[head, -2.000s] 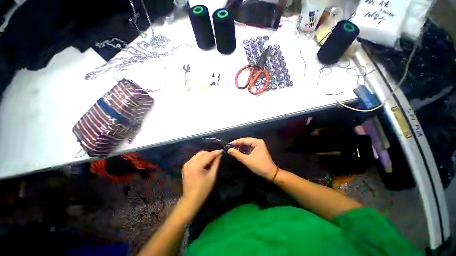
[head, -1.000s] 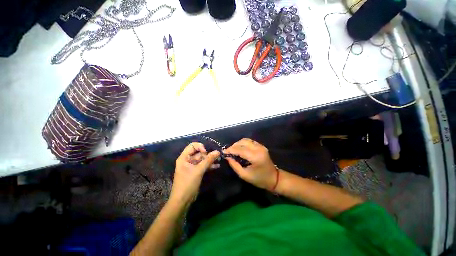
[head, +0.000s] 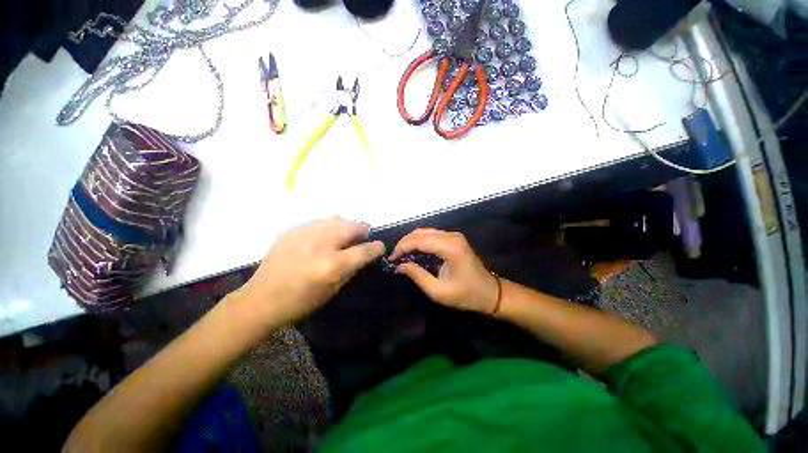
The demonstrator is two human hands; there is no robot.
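My right hand (head: 447, 270) pinches the edge of a black garment (head: 425, 263) between thumb and fingers, just below the table's front edge. A little dark shiny trim (head: 388, 264) shows at the fingertips. My left hand (head: 310, 265) is beside it, back upward, its fingers curled and pointing at the trim. Whether the left fingertips hold a needle or thread is too fine to see. The rest of the dark cloth lies on my lap and blends into the shadow.
The white table (head: 239, 195) holds a striped pouch (head: 124, 217), a silver chain (head: 146, 49), snips (head: 273, 95), yellow-handled pliers (head: 341, 108), red-handled scissors (head: 447, 88) on a sheet of round studs (head: 518, 66), and a black cone (head: 645, 22). A pale cord hangs over the right edge.
My left hand has turned back upward and risen toward the table edge, its forearm now more extended at left. My right hand keeps its pinch on the cloth. The view has shifted closer to the table.
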